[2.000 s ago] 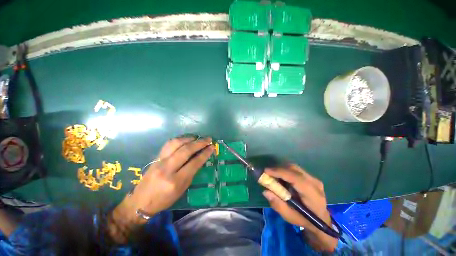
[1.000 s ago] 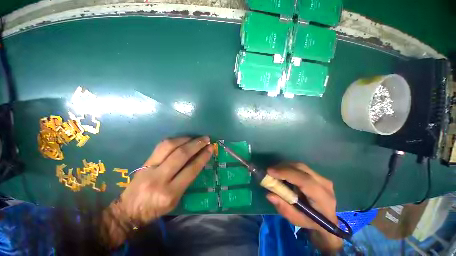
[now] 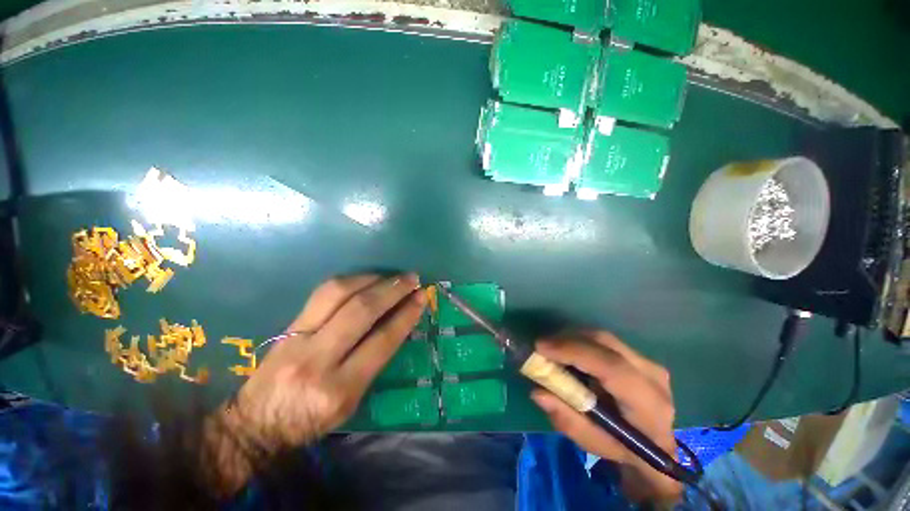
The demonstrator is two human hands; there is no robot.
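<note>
A green PCB panel [image 3: 472, 353] lies on the bench nearest me. My left hand [image 3: 334, 349] lies over its left side, fingertips at the top of the centre strip, on a small orange flex circuit [image 3: 431, 296]. A thin solder wire [image 3: 282, 337] shows at the left hand's back; its hold at the fingertips is hidden. My right hand [image 3: 609, 399] grips the soldering iron [image 3: 555, 380] by its tan part. The iron's metal tip reaches the top of the strip beside my left fingertips. Whether the tip touches cannot be told.
Loose flex circuits [image 3: 155, 351] lie in clusters at the left. Stacked PCB panels [image 3: 540, 66] stand at the far side. A whitish cup [image 3: 724, 215] with silvery pieces stands at the right, by a black box [image 3: 848, 215]. Cables and a cardboard box [image 3: 788, 446] are at the lower right.
The view has moved closer and shifted, so the cup and stacked panels appear further right. Both hands and the iron stay nearly in the same place at the panel's top.
</note>
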